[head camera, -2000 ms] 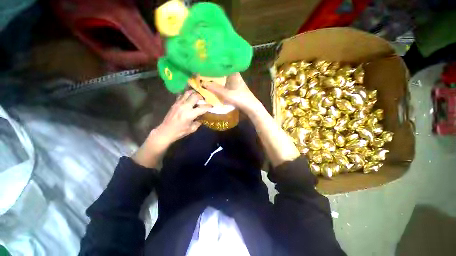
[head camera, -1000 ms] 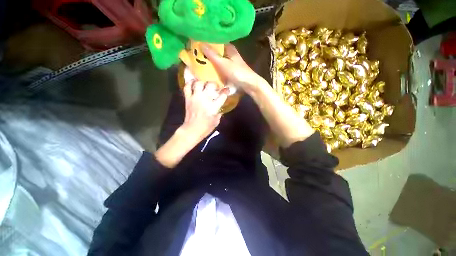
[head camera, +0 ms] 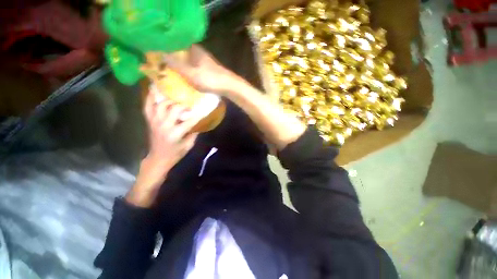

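Observation:
A plush toy (head camera: 182, 90) with a tan body, a green hat (head camera: 155, 24) and a brown base (head camera: 212, 117) is held over my lap, tilted, its hat towards the upper left. The picture is blurred. My left hand (head camera: 168, 122) grips the base from below, its fingers by the white opening (head camera: 206, 108). My right hand (head camera: 204, 71) holds the body just under the hat. An open carton (head camera: 370, 147) full of shiny gold ingots (head camera: 332, 71) stands to the right. Whether an ingot is in the base cannot be seen.
A large white woven sack (head camera: 65, 212) lies at the left. Red plastic stools show at the upper left (head camera: 60, 41) and the upper right (head camera: 471, 38). A metal rail (head camera: 49, 103) runs at the left. A brown cardboard piece (head camera: 460, 174) and a dark shiny bundle (head camera: 482, 253) lie at the right.
The toy, both hands and the carton appear further left in the picture as the view shifts. The toy has tilted, and its base now points to the lower right. Both hands stay on it.

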